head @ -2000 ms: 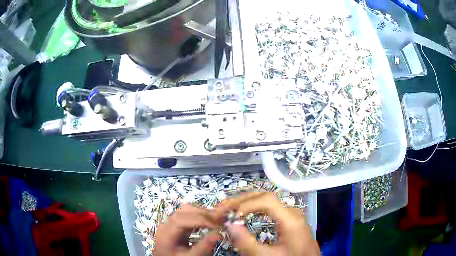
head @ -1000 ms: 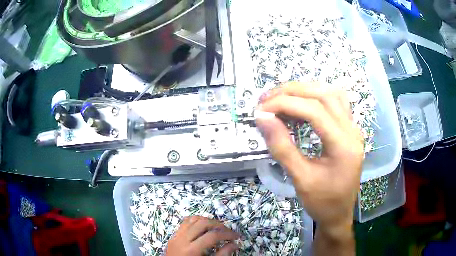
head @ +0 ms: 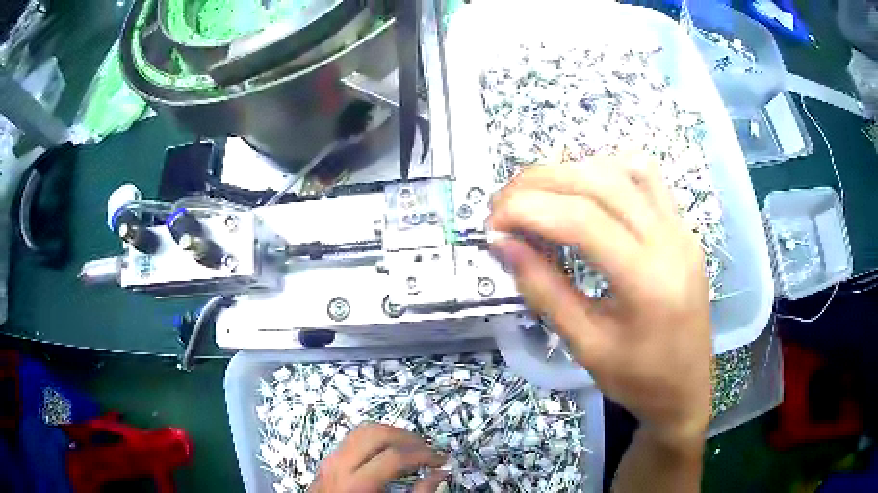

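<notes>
My right hand (head: pixel 616 279) is at the assembly fixture (head: pixel 421 231), thumb and fingertips closed on a small white-headed stem part (head: pixel 495 236). Only a bit of its white head shows at the fixture's right side. A small green spot shows on the fixture beside it. My left hand (head: pixel 380 460) is bare, cut off by the lower edge, fingers curled over the parts in the lower parts bin (head: pixel 239 414). Whether it grips one cannot be told. The bin is full of white-headed parts with thin stems.
The air cylinder (head: pixel 193 250) is left of the fixture, the steel bowl feeder (head: pixel 260 106) behind at upper left. The upper parts bin (head: pixel 746 250) stands right of the machine. Small clear boxes (head: pixel 809 241) are at the right. A red plastic item (head: pixel 125 453) is lower left.
Both hands were together over the lower bin two seconds ago; my right hand then went up to the fixture with a part and has stayed there. My left hand has stayed low over the bin.
</notes>
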